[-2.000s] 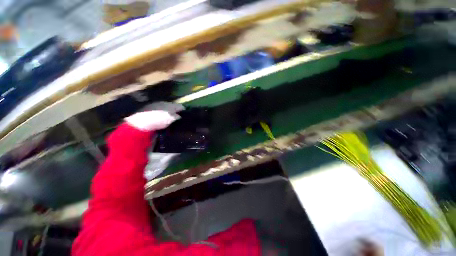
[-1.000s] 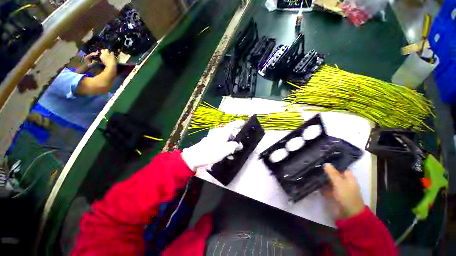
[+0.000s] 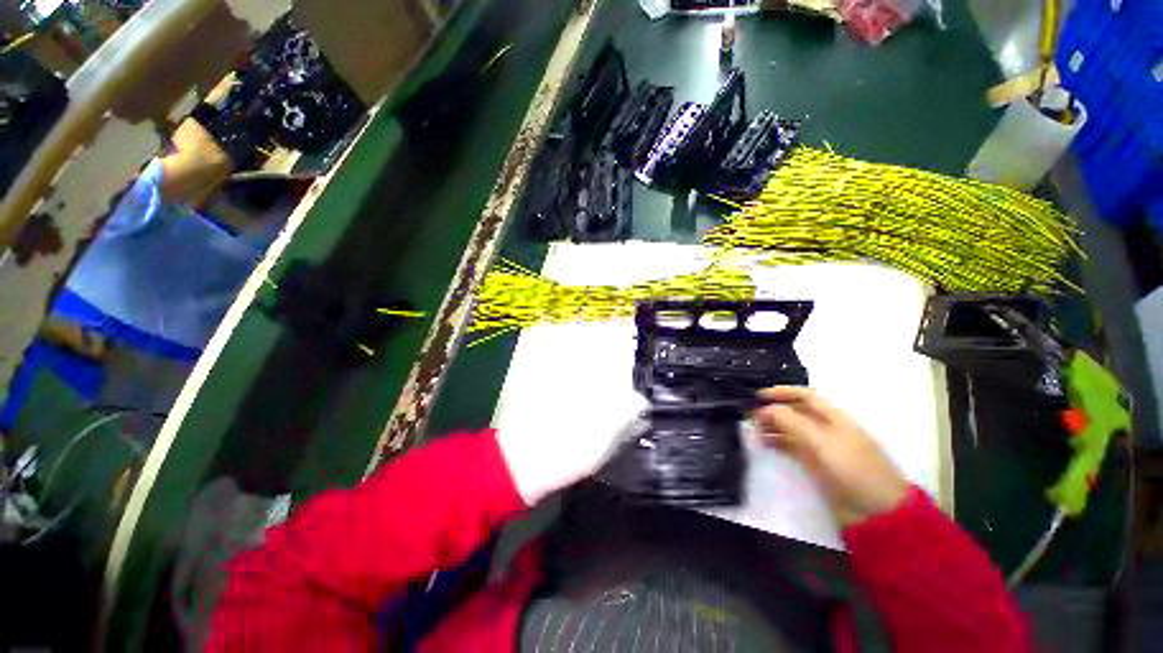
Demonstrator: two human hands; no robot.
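Note:
A black housing with a row of round openings along its far edge [image 3: 721, 361] lies on the white sheet [image 3: 874, 370]. A second black housing [image 3: 693, 459] is directly on its near side, slightly blurred. My left hand [image 3: 568, 440], in a white glove, holds the near housing at its left side; its fingertips are blurred or hidden. My bare right hand [image 3: 829, 447] has its fingertips closed on the near right edge of the housing with the openings. Whether the two housings touch is unclear.
Yellow-green wires lie in a small bundle [image 3: 561, 301] and a large pile [image 3: 906, 230] beyond the sheet. Black housings [image 3: 689, 147] stand behind. A black stand [image 3: 988, 328] and lime-green soldering gun [image 3: 1093, 434] are at right. A coworker's arm [image 3: 191, 166] shows across the belt.
Both hands were apart, each with a black housing; the housings are now together in front of me. The left-hand housing moved right and nearer; the one with openings turned straighter.

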